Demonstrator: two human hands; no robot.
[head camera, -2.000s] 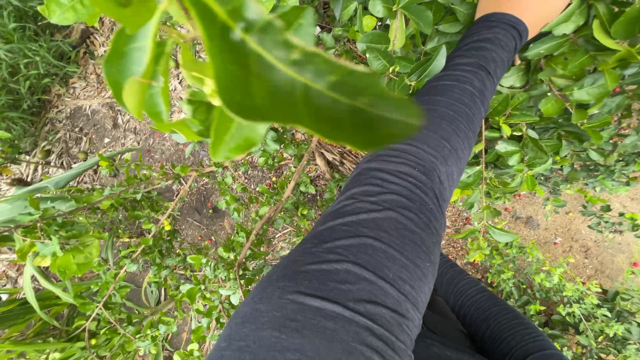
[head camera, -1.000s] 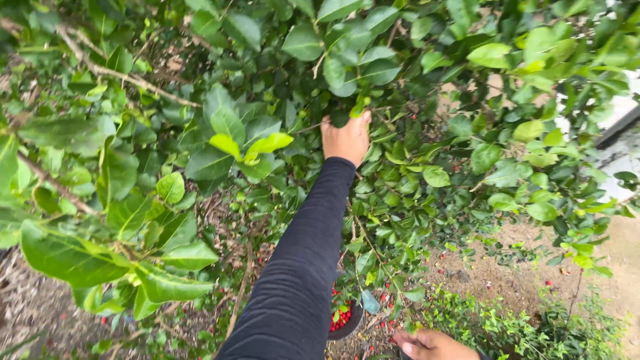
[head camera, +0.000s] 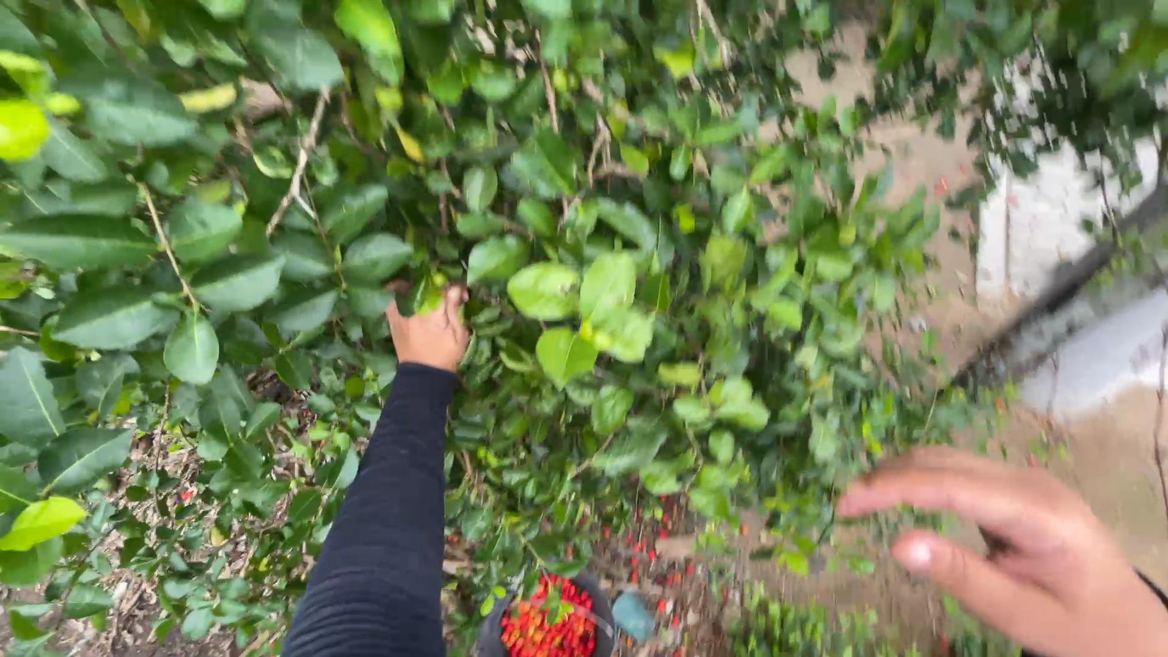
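Note:
My left hand, at the end of a dark sleeve, reaches into the leafy shrub left of centre. Leaves cover its fingertips, so whether it grips a twig or leaf cannot be told. At the lower right, my right hand is held out with thumb and fingers apart and nothing between them, slightly blurred. Between the two arms, at the bottom edge, a dark bucket holds many small red fruits with a few green leaves on top.
Leafy branches fill the upper left and middle. Fallen red fruits dot the soil beside the bucket. A dark pole-like bar slants across the right, near a pale wall or slab.
My right hand, low in the view a second ago, now shows larger at the right with its fingers spread. The bucket shows more fully. The view has shifted over the shrub.

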